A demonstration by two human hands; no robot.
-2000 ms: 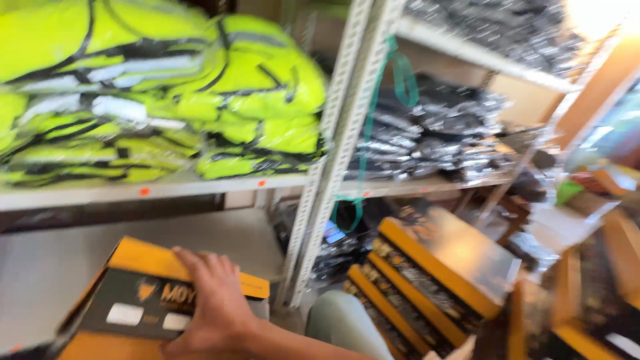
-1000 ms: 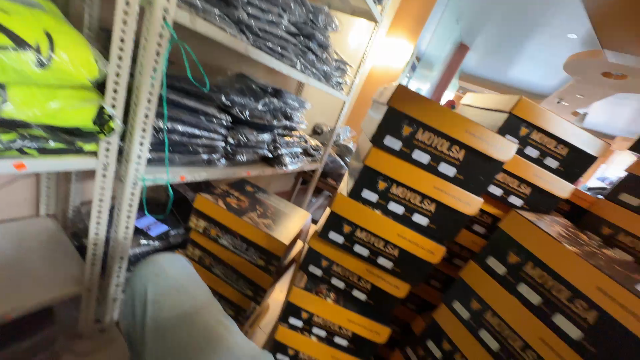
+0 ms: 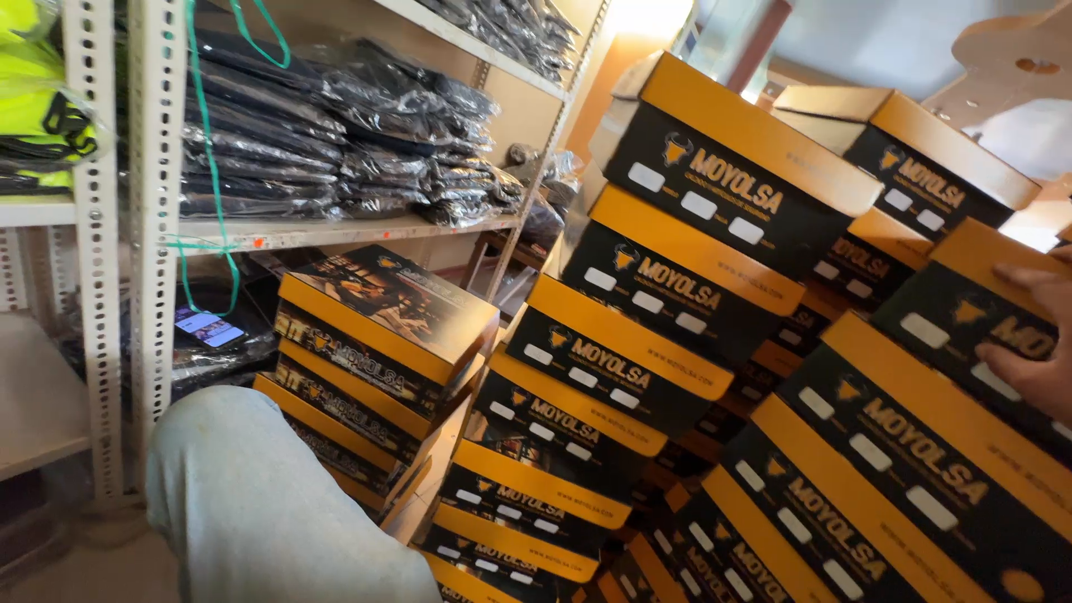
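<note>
At the right edge of the head view, my right hand (image 3: 1034, 335) is partly cut off, its fingers spread against the front and lid of a black and orange cardboard shoebox (image 3: 938, 306). Whether it grips the box cannot be told. That box sits tilted in view on a stack of similar Moyolsa boxes (image 3: 871, 431). My left hand is not in view. Left of this stack rises another tall stack of boxes (image 3: 620, 356), with a box (image 3: 733, 155) on top.
A metal shelf (image 3: 335, 234) bears black garments in clear plastic (image 3: 335, 134). Below lie a lit phone (image 3: 209, 327) and a shorter box stack (image 3: 389, 318). A knee in pale trousers (image 3: 260, 494) is close in front. Hi-vis yellow garments (image 3: 29, 100) lie on the left shelf.
Two seconds ago my right hand was on a box at the left, by the shelf; now it touches a box at the right. The view has swung right.
</note>
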